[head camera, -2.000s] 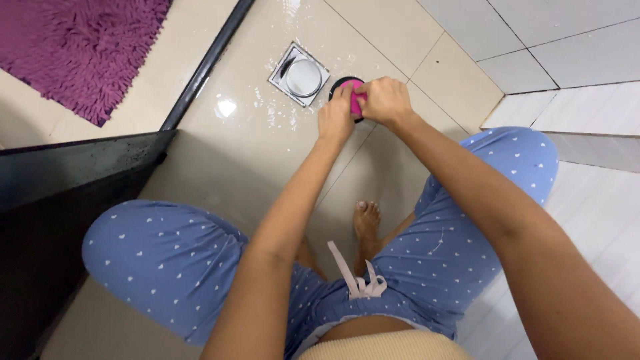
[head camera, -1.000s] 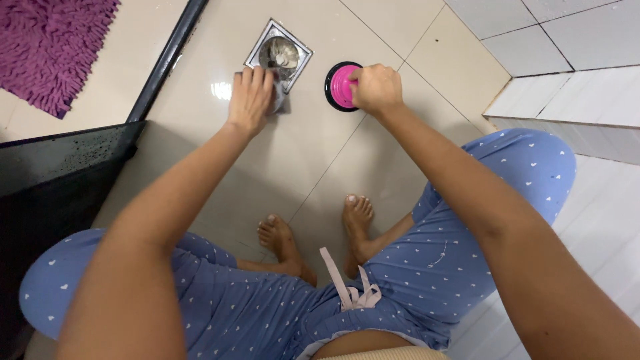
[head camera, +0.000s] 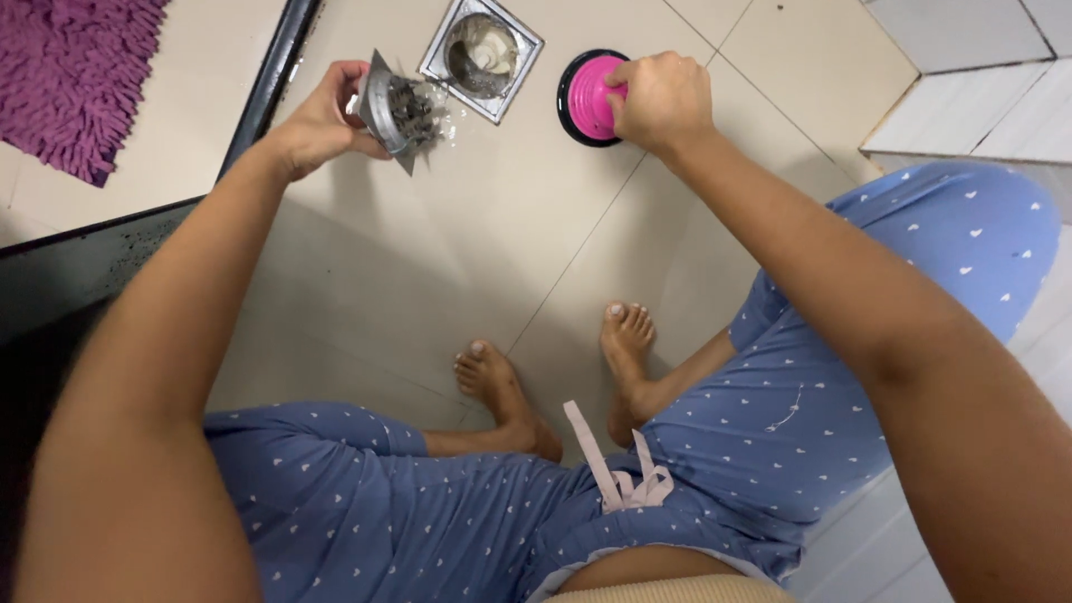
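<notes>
In the head view my left hand (head camera: 331, 121) grips the metal insert of a floor drain (head camera: 389, 110) by its square plate. The insert is tilted on edge, its underside facing right with dark, wet dirt on it. Just right of it lies the square metal drain frame (head camera: 435, 63), its round hole uncovered, with something pale inside. My right hand (head camera: 666, 100) has its fingers on a round pink plunger-like tool with a black rim (head camera: 593, 96), right of the drain. How the fingers meet its handle is partly hidden.
A purple shaggy mat (head camera: 79, 79) lies beyond a dark raised edge (head camera: 268, 92) at the upper left. A dark glass panel (head camera: 100, 251) stands at the left. My bare feet rest on the beige floor tiles; a white tiled ledge (head camera: 955, 105) is at the right.
The drain insert, seated in its frame two seconds ago, is now out and in my left hand, which has moved left. Both hands were at the pink tool then; only my right hand is there now.
</notes>
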